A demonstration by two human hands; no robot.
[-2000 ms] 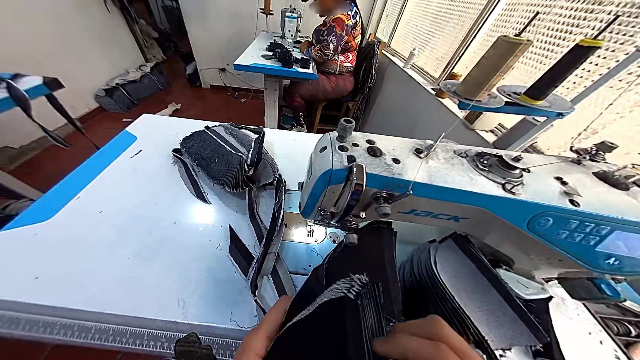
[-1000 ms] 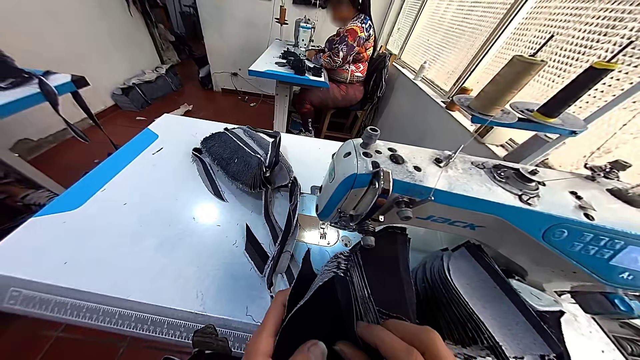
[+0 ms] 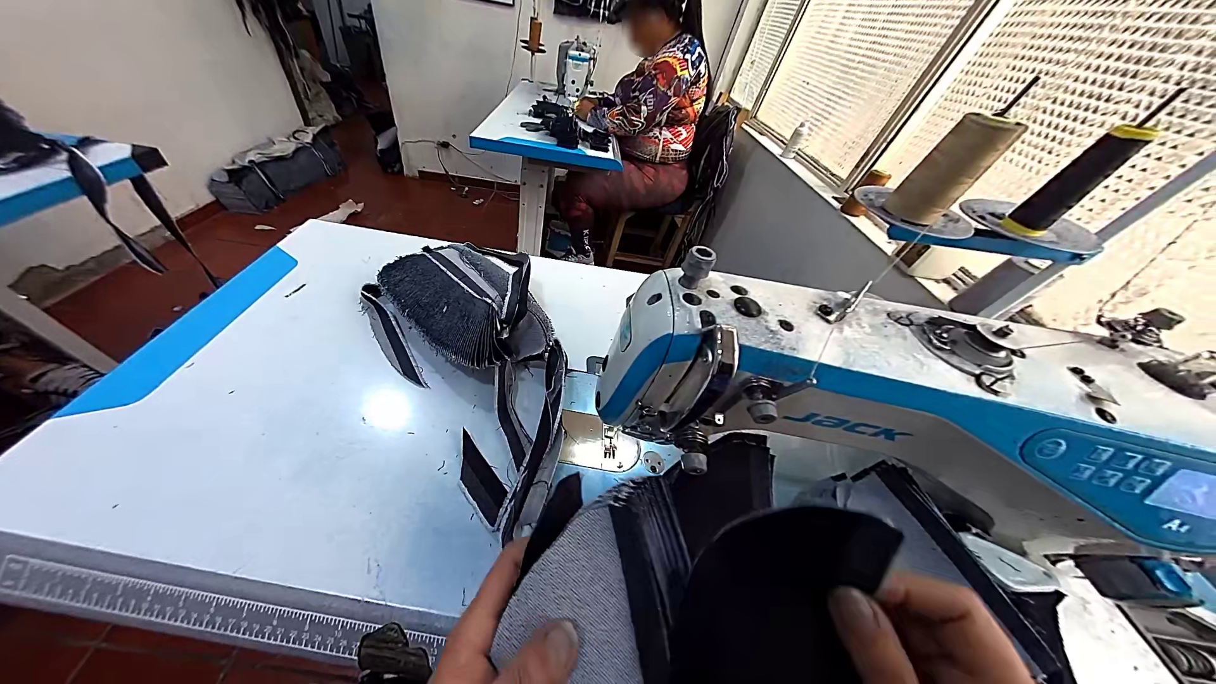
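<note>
My left hand (image 3: 518,622) grips a stack of cut denim pieces (image 3: 579,589) by its left side, in front of the Jack sewing machine (image 3: 665,361). Between the thumb and fingers of my right hand (image 3: 912,627) is the corner of a dark fabric piece (image 3: 779,589), curved up off the stack. Dark fabric (image 3: 746,465) lies just behind, near the presser foot (image 3: 610,442). A bundle of frayed denim pieces (image 3: 446,304) rests on the white tabletop, with denim strips (image 3: 532,427) trailing from it towards my left hand.
Another denim stack (image 3: 902,503) lies under the machine arm at right. Thread cones (image 3: 959,166) stand at upper right. A ruler strip (image 3: 190,603) runs along the table's front edge. Beyond, a person (image 3: 665,104) sits at another sewing table (image 3: 541,147).
The dark piece has been lifted and folded over by my right hand, which has moved right. A pale denim face now shows beside my left hand, which keeps its hold.
</note>
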